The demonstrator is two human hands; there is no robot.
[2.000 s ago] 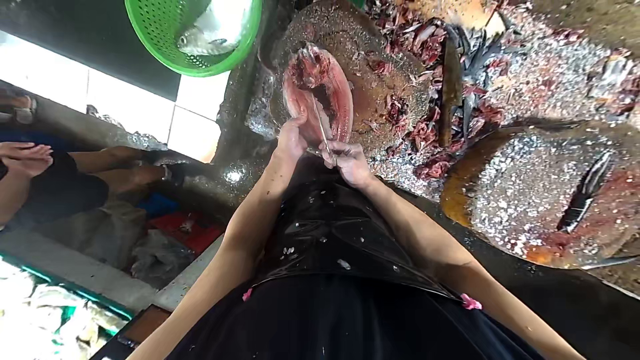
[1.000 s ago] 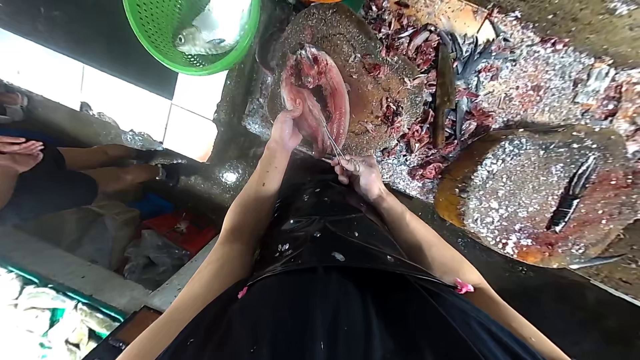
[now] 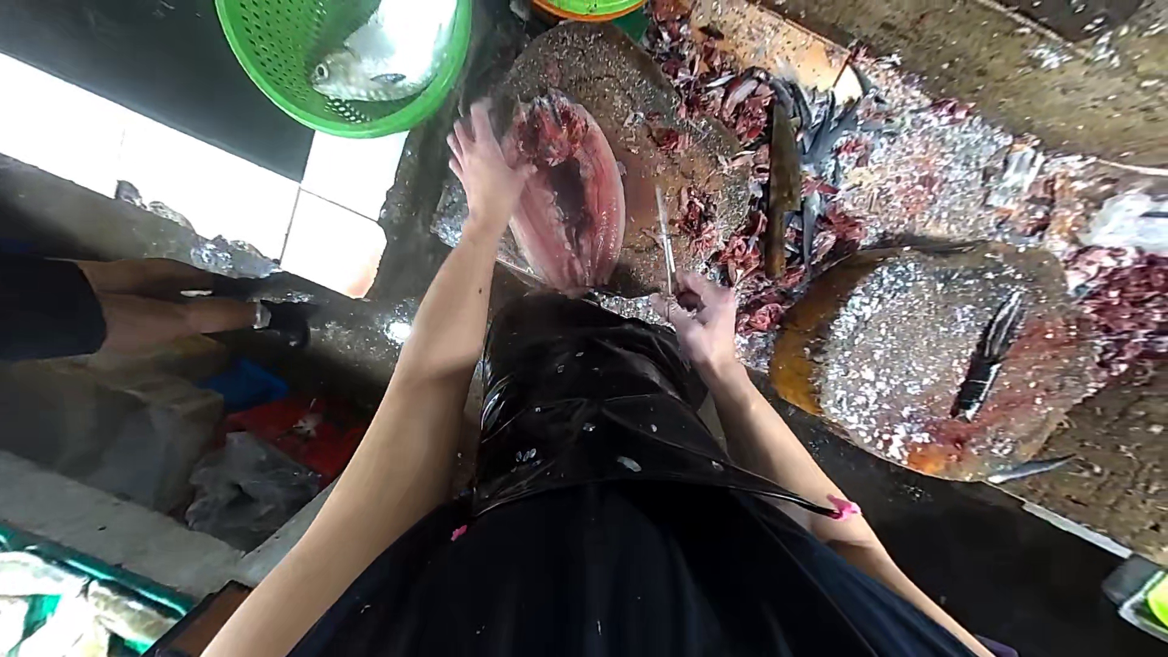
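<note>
A gutted fish (image 3: 570,196), split and laid out with its red inside up, lies on a round wooden chopping block (image 3: 639,119). My left hand (image 3: 486,164) is spread beside the upper left edge of the fish, its thumb at the flesh and nothing seen in its grip. To the right of the fish, my right hand (image 3: 701,319) holds a slim metal knife (image 3: 666,233) with its blade pointing away from me over the block. A black apron covers my front just below the fish.
Fish scraps (image 3: 753,109) and a long dark cleaver-like blade (image 3: 782,192) lie right of the block. A second, scale-covered block (image 3: 931,356) holds a dark object. At the upper left is a green basket (image 3: 365,123) with fish (image 3: 383,68). Another person's legs (image 3: 173,306) are at left.
My left hand has let go of the lower fish and moved up to its left side. My right hand, with the knife, has moved right, off the fish.
</note>
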